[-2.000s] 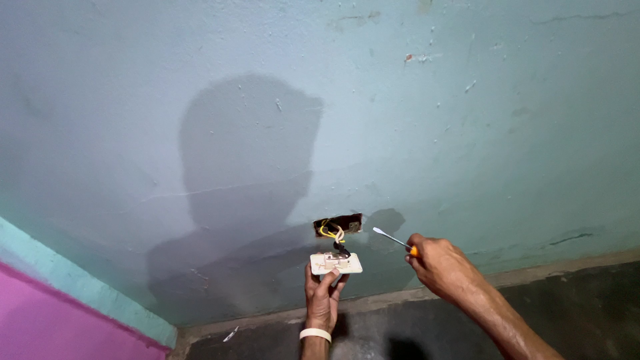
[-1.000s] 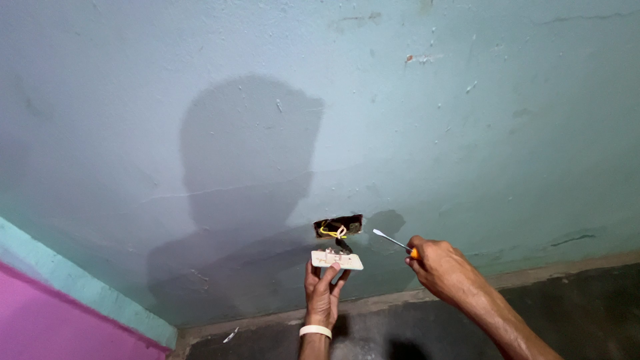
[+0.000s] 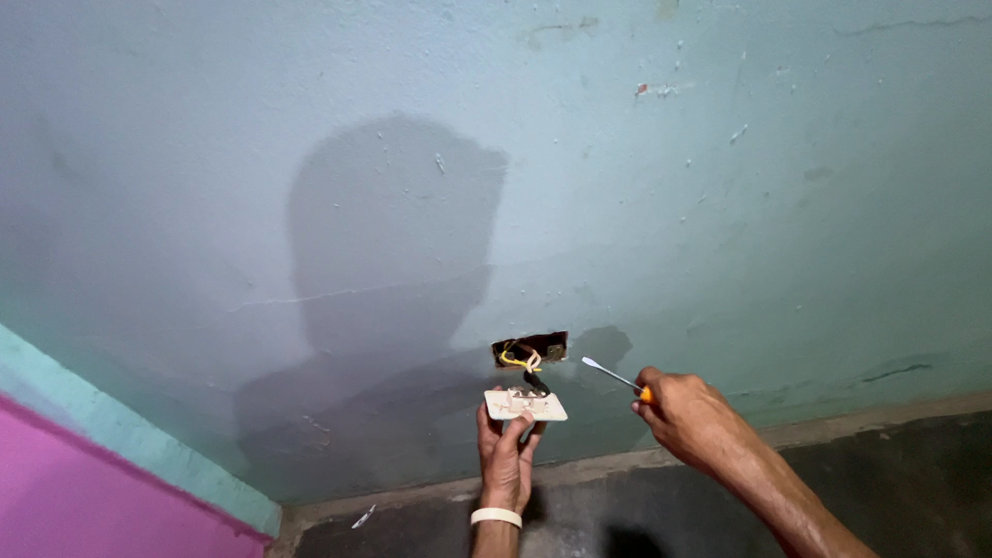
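My left hand [image 3: 505, 457], with a pale band at the wrist, holds a white electrical faceplate [image 3: 552, 409] from below, its back side with the terminals showing. Yellow and pale wires [image 3: 521, 361] come out of a rectangular wall box [image 3: 554, 350] just above, and a black-wrapped part [image 3: 535, 381] runs from them down to the plate. To the right, my right hand [image 3: 682, 415] grips a flat-blade screwdriver [image 3: 616, 376] by its orange handle. The blade points up and left toward the box, touching neither the wires nor the plate.
A blue-green painted wall [image 3: 697, 232] surrounds the box, with shadows cast on it. The dark floor [image 3: 418, 527] meets it below, where a small pale object [image 3: 363, 517] lies. At the lower left stands a pink and turquoise wall section [image 3: 101, 480].
The faceplate has changed its tilt in my left hand, so its back and terminals show more than one second ago. My right hand and the screwdriver have stayed about where they were.
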